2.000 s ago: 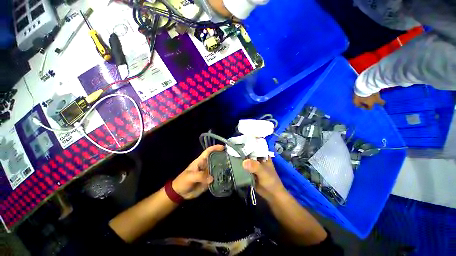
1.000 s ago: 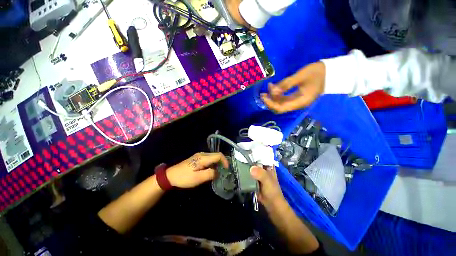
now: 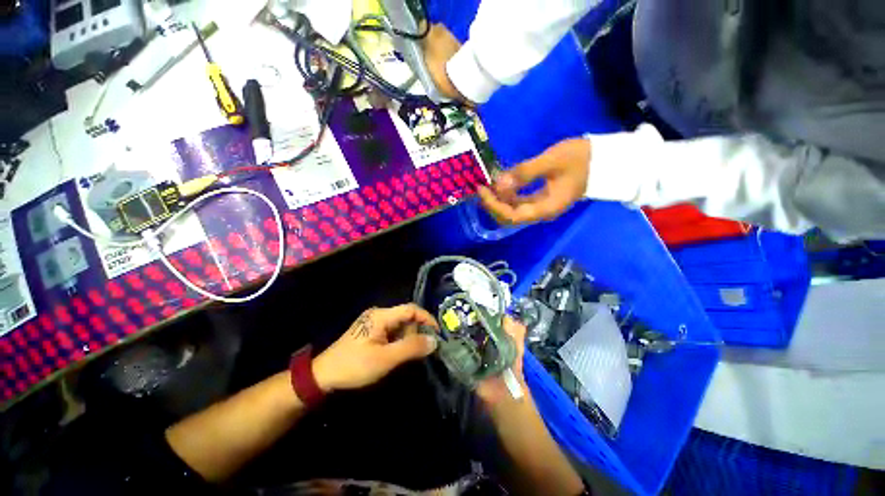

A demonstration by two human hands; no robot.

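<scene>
A grey corded unit (image 3: 471,360) is held open, facing up. Its circuit board (image 3: 464,325) shows a yellow block and dark parts. My right hand (image 3: 505,373) grips the unit from the right and below; its fingers are partly hidden. My left hand (image 3: 374,347), with a red wristband, has its fingertips pinched on a grey part at the unit's left edge; what part is unclear. A grey cord (image 3: 423,281) loops above the unit. A white rounded piece (image 3: 477,281) sits behind the board.
A blue tote (image 3: 670,387) with grey units and a pale sheet (image 3: 597,358) stands right. The bench (image 3: 369,208) at left bears a screwdriver (image 3: 221,89), a black tool (image 3: 255,111) and a small board (image 3: 147,208). Another person's hand (image 3: 543,184) reaches over the bench corner.
The unit has turned and its board now shows. My left hand has moved slightly left. The other person's hand has come in from the right to the bench corner.
</scene>
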